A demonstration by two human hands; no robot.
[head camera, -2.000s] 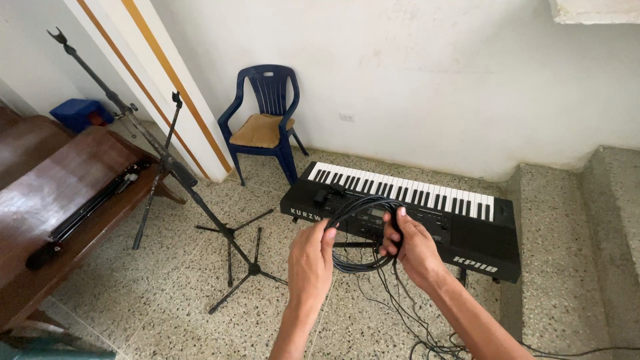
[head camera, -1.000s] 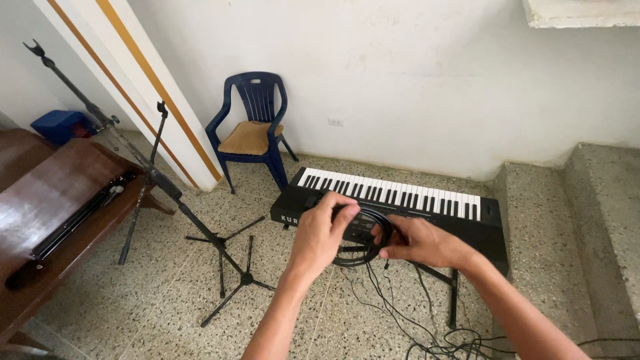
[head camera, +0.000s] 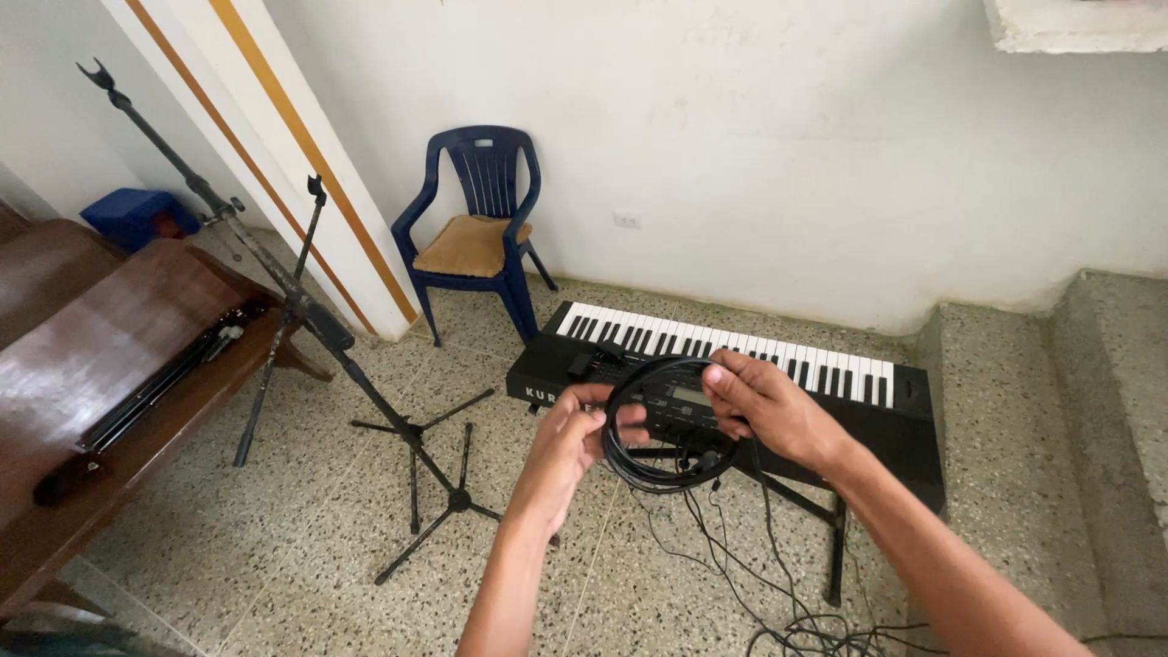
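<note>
A round coil of black cable (head camera: 628, 464) hangs between my hands, in front of the Kurzweil keyboard (head camera: 858, 433). My left hand (head camera: 579, 438) cups the coil's left side, with fingers passing behind and through the loop. At the coil's upper right, my right hand (head camera: 766, 401) pinches it between thumb and fingers. From the right hand one strand of cable (head camera: 766, 511) runs down toward a loose tangle of cables (head camera: 803, 630) on the floor. The keyboard rests on a black stand (head camera: 835, 557), its white keys toward the wall.
Two black microphone stands (head camera: 383, 406) (head camera: 265, 383) stand left of the keyboard. A blue plastic chair (head camera: 488, 173) with a tan cushion (head camera: 470, 246) is near the wall. Black folded stands (head camera: 155, 392) lie on a wooden bench (head camera: 137, 474). Concrete steps (head camera: 1004, 438) rise at right.
The coil is held more openly now, its full loop showing. My left hand has shifted from the top of the coil to its left side, and my right hand grips the upper right.
</note>
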